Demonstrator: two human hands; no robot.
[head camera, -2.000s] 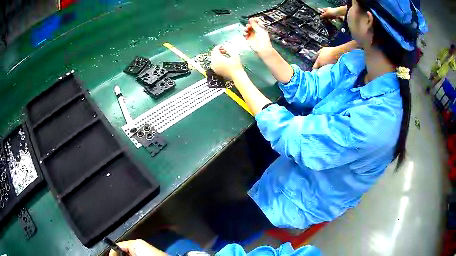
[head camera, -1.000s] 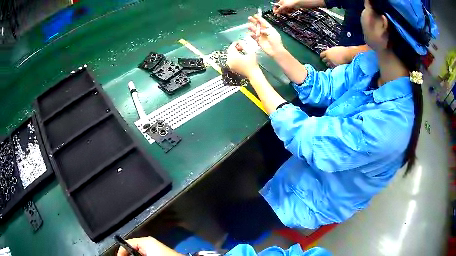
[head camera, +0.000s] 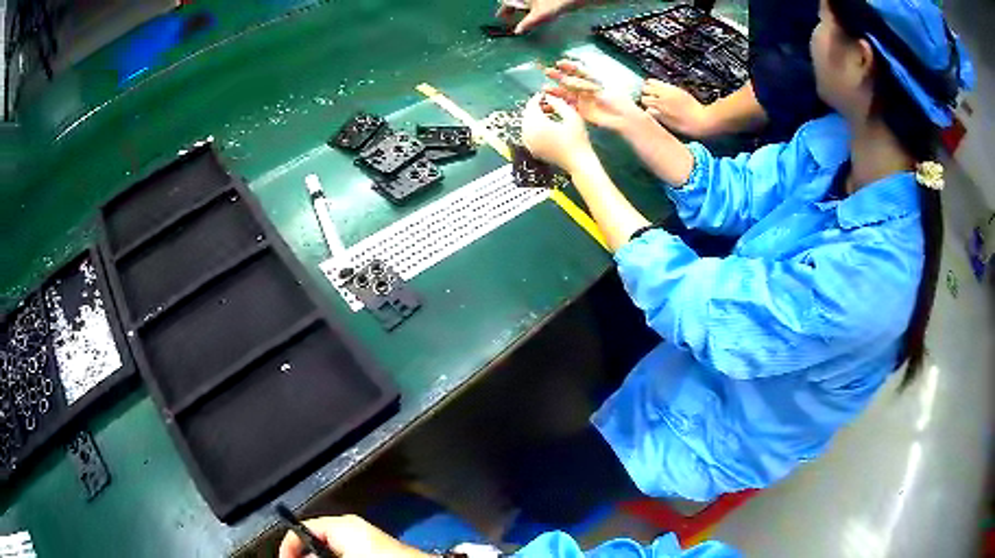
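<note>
My right hand (head camera: 347, 537) is at the bottom edge, partly cut off, closed on a slim dark tool, likely tweezers (head camera: 302, 529). The tool's tip points up and left, close to the near corner of an empty black compartment tray (head camera: 262, 420) with four sections and a few tiny white bits. My left hand is not in view. A parts tray with dark rings (head camera: 27, 376) and white bits (head camera: 87, 354) lies at the far left. A single black plate (head camera: 90, 464) lies on the green bench below it.
Beyond the tray lie a dotted white sheet (head camera: 436, 234), a pale pen-like tool (head camera: 325, 218), a plate with rings (head camera: 380, 286) and piled black plates (head camera: 398, 161). A worker in blue (head camera: 775, 283) sits right; another person's hand (head camera: 535, 11) is at the top.
The view has shifted, so the bench things appear further right. My right hand still holds the dark tool. The person at the top has moved a hand to the small dark piece there.
</note>
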